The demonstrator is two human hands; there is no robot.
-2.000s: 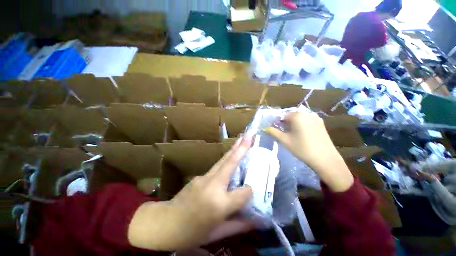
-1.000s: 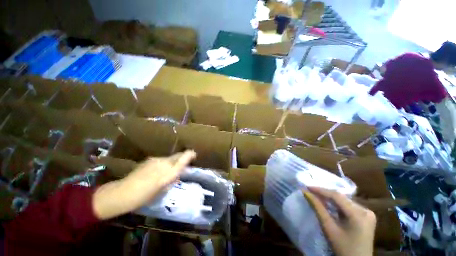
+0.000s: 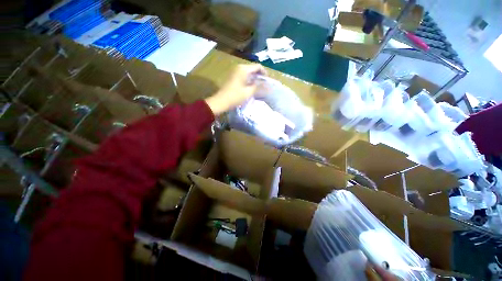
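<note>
My left hand (image 3: 236, 90) holds the top edge of a wrapped security camera (image 3: 267, 118), a white body in a clear puffy air bag, above the far row of cartons. My right hand (image 3: 380, 273) is mostly cut off by the bottom edge; its fingers hold a second wrapped camera (image 3: 352, 236) in clear ribbed plastic, at the lower right over the cartons. Open brown cartons (image 3: 220, 189) stand in rows below. One near carton holds a dark block with cord (image 3: 240, 226) and a small white piece (image 3: 226, 237).
Blue and white stacks (image 3: 129, 37) lie at the back left. Several bagged cameras (image 3: 407, 118) stand at the right, with unwrapped cameras (image 3: 468, 206) beside them. A metal rack (image 3: 396, 38) stands behind. A person's dark red sleeve (image 3: 487, 129) shows at the right edge.
My left hand has carried its wrapped camera away from me to the far cartons, uncovering the near ones. My right hand is lower, still with its wrapped camera. The view has shifted.
</note>
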